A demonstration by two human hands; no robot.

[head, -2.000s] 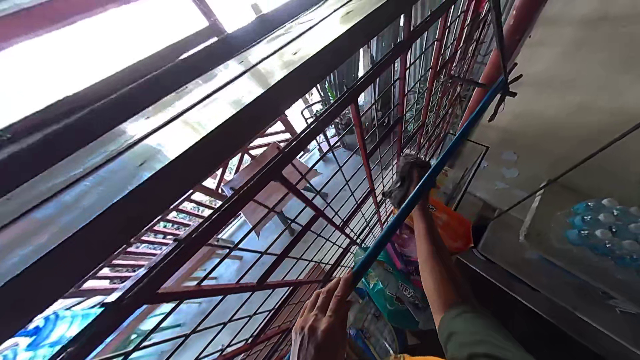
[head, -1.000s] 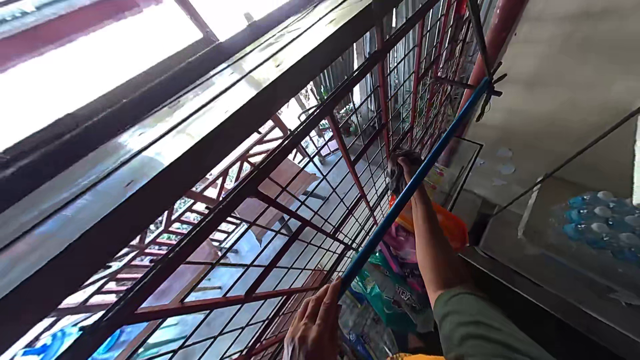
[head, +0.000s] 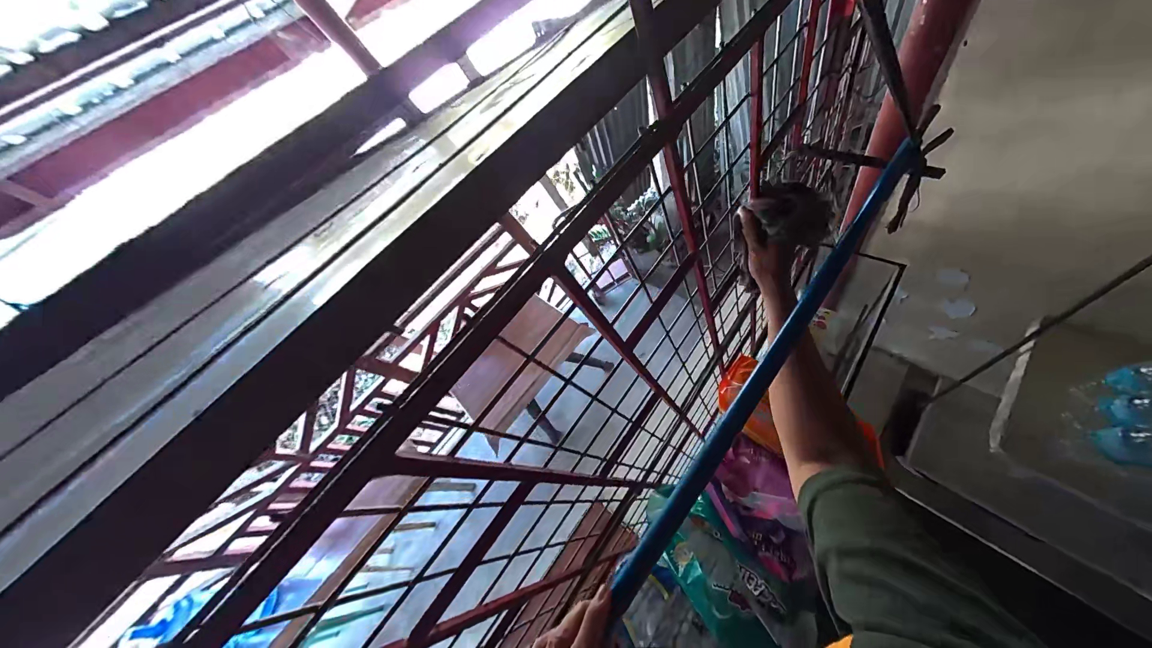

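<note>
My right hand (head: 763, 247), at the end of an arm in a green sleeve, holds a crumpled grey cloth (head: 796, 214) against the far part of a red metal grille (head: 688, 216). The arm reaches behind a blue pole (head: 751, 378) that slants up to a dark tie by the red post. Low in the picture, my left hand (head: 580, 625) lies at the lower end of the blue pole, partly cut off by the frame's edge. Whether its fingers grip the pole or the grille is unclear.
Orange (head: 738, 382), purple and green plastic packages (head: 720, 562) lie below the right arm. Past the grille are a wooden table (head: 517, 360) and a railing. At right, blue-topped bottles (head: 1125, 414) stand near the wall (head: 1044, 180), with a thin cord (head: 1071, 306) crossing in front.
The right hand with the cloth has moved up along the grille. The left hand stays by the pole's lower end and shows less now. The view has shifted.
</note>
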